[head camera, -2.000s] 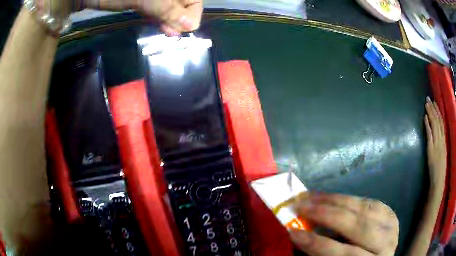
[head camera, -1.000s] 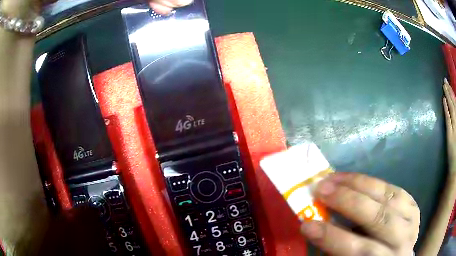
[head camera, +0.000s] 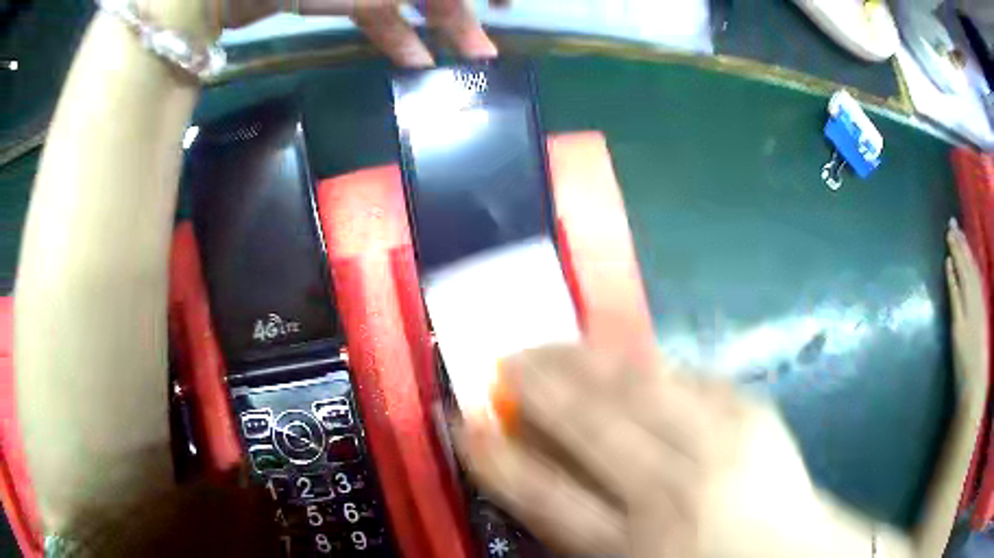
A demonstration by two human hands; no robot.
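An open black flip phone [head camera: 474, 180] lies in the red foam tray [head camera: 376, 273], in front of me. My left hand [head camera: 425, 31] reaches across the top of the view, its fingertips at the top edge of this phone's screen. My right hand [head camera: 589, 447], blurred, grips a white scraper card [head camera: 504, 311] with orange print. The card lies over the lower screen; card and hand hide the hinge and most of the keypad. A second open flip phone [head camera: 262, 240] lies to the left, its 4G LTE mark and keypad showing. I cannot make out any film.
A blue binder clip [head camera: 853, 140] lies on the dark green mat [head camera: 741, 218] at the upper right. Another person's hand and forearm [head camera: 965, 316] rest by a red tray [head camera: 976, 218] at the right edge. Pale sheets [head camera: 610, 22] lie behind the mat's edge.
My right hand has moved left with the card, from beside the tray onto the phone's screen. The phones and tray appear farther right in view. More of my left hand shows.
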